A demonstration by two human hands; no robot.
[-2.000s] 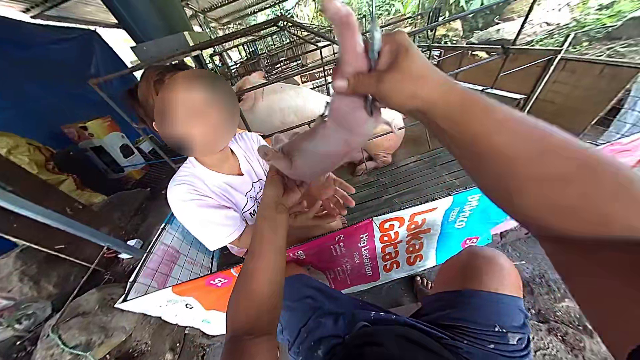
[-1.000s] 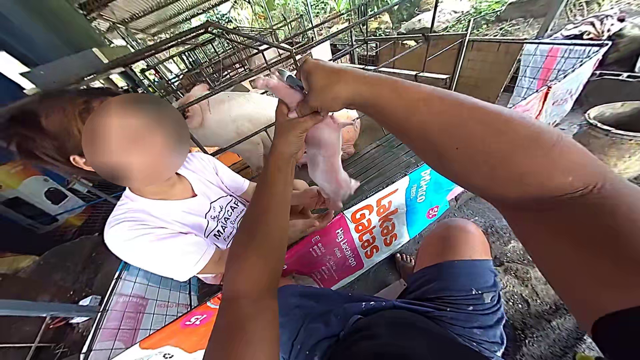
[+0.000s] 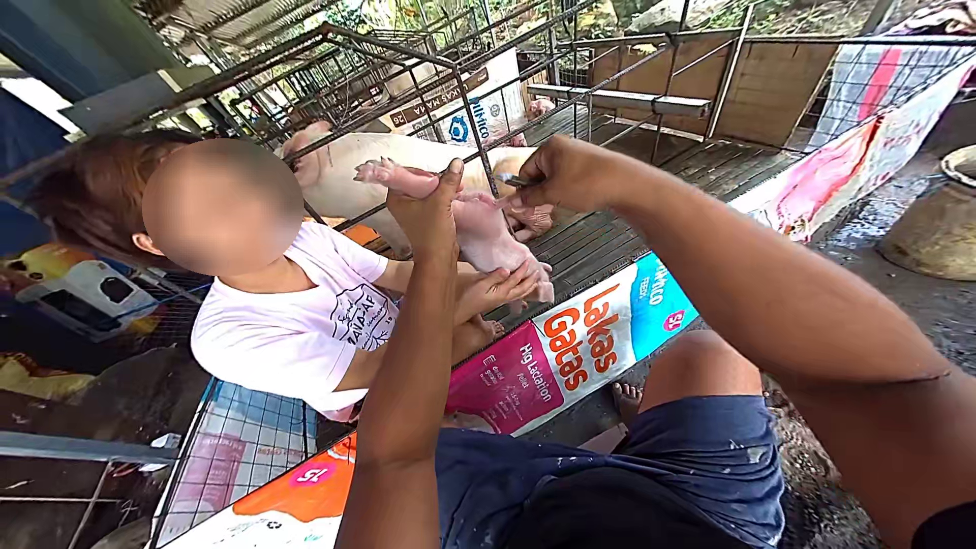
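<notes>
My left hand (image 3: 427, 210) grips a small pink piglet (image 3: 488, 229) by its hind end, one hind leg sticking out past my thumb to the left. The piglet hangs with its head low and to the right. Another person's hand (image 3: 507, 288) supports its front part from below. Close to the piglet's rear, my right hand (image 3: 568, 171) pinches a small metal tool (image 3: 512, 180), whose kind I cannot tell; its tip points left. The fingers of my right hand are at or near the piglet's skin; contact is not clear.
A person in a white shirt (image 3: 282, 335) faces me from the left. A large pale pig (image 3: 381, 164) stands behind the metal bars (image 3: 469, 114) of a pen with a slatted floor (image 3: 602, 229). Feed-sack sheeting (image 3: 587, 343) lines the low wall before my knees. A round container (image 3: 934, 221) stands right.
The piglet, held up high two seconds ago, was lowered. My right hand has moved from beside my left hand to the right of the piglet's rear.
</notes>
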